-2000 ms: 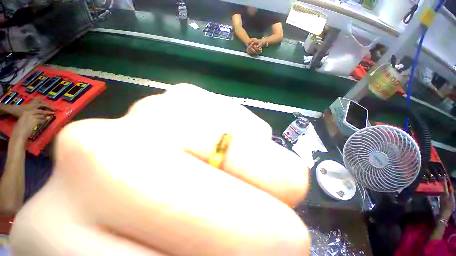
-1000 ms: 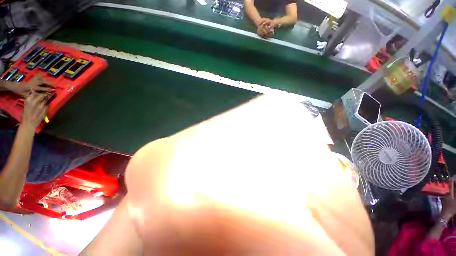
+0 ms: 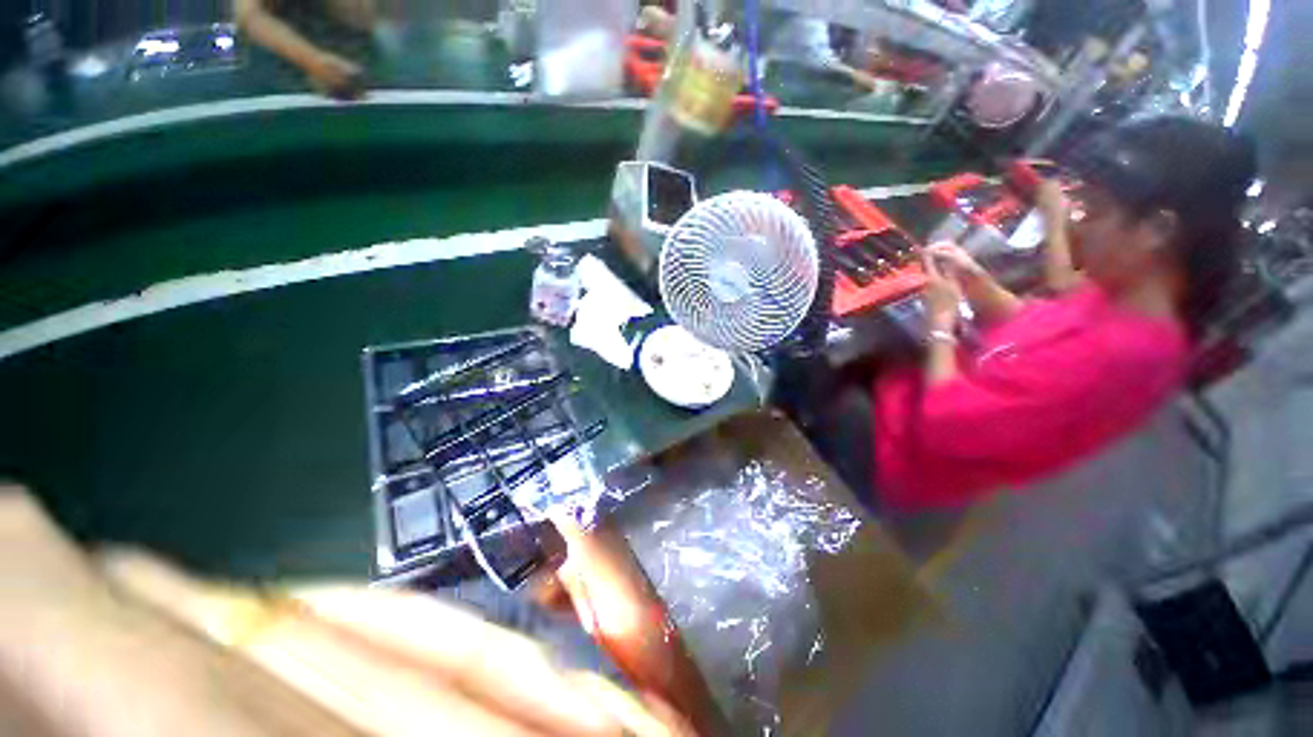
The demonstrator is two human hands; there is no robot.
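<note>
A blister tray point(image 3: 411, 507) with gridded pockets lies on the green surface. Several thin black frames point(image 3: 497, 418) lie loose across it. My right hand point(image 3: 612, 583) reaches in from below at the tray's lower right; its fingers are closed on the edge of a tilted black frame point(image 3: 483, 541). My left hand point(image 3: 346, 648) is large, blurred and cut off along the bottom left, close to the camera. Its fingertips and anything in it cannot be made out.
An open brown carton point(image 3: 878, 612) with clear plastic bags point(image 3: 749, 554) stands right of the tray. Behind are a small bottle point(image 3: 553, 288), tissue point(image 3: 608, 310), round white dish point(image 3: 686, 367), desk fan point(image 3: 739, 271) and smartphone point(image 3: 670, 193). A person in pink point(image 3: 1022, 382) sits at right.
The view has swung right, bringing the blister tray, carton and neighbour into view. The large hand has moved to the bottom left. My right hand now shows at the tray.
</note>
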